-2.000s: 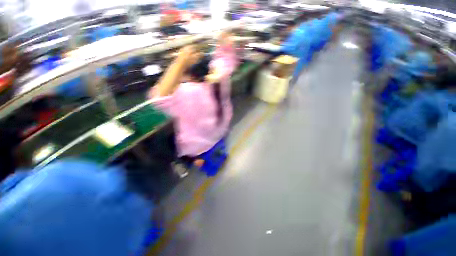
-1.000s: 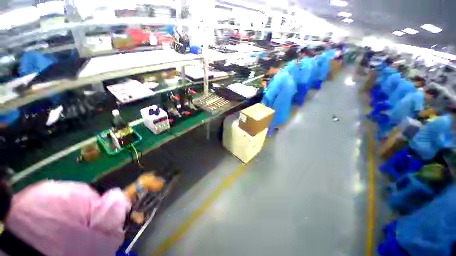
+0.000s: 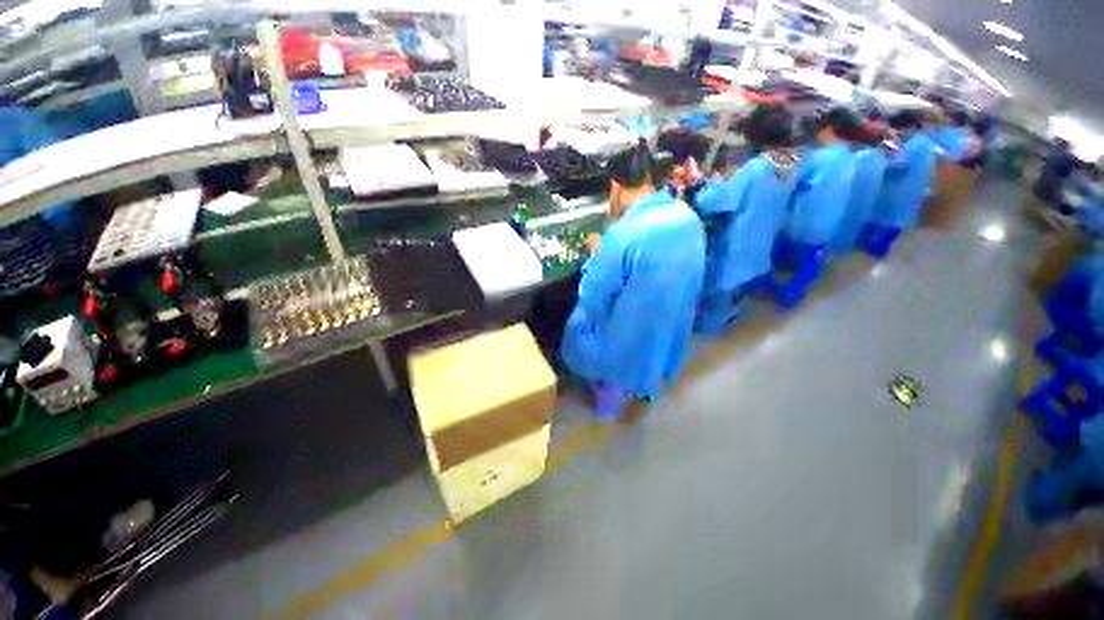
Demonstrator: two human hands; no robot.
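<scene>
Neither of my hands shows in the picture. Nearest in front of me, a brown cardboard box (image 3: pixel 484 378) sits on a pale box (image 3: pixel 494 478) at the end of a green-topped bench (image 3: pixel 182 390). On the bench lie a tray of small gold and white pieces (image 3: pixel 317 303), a white box-shaped device with a dark top (image 3: pixel 58 367), and black and red tools or fixtures (image 3: pixel 151 317) between them. A white tray or lid (image 3: pixel 498 259) lies farther along. Small details are blurred.
People in blue smocks (image 3: pixel 642 288) stand along the bench. A grey aisle floor (image 3: pixel 775 484) with yellow lines runs ahead. A small object (image 3: pixel 904 389) lies on it. More people and blue stools (image 3: pixel 1065 402) are at the right edge. A white shelf (image 3: pixel 133 145) runs above the bench.
The view has moved forward along the aisle and turned left. The boxes and workers appear larger. The person in pink and the green basket have mostly or wholly left the view.
</scene>
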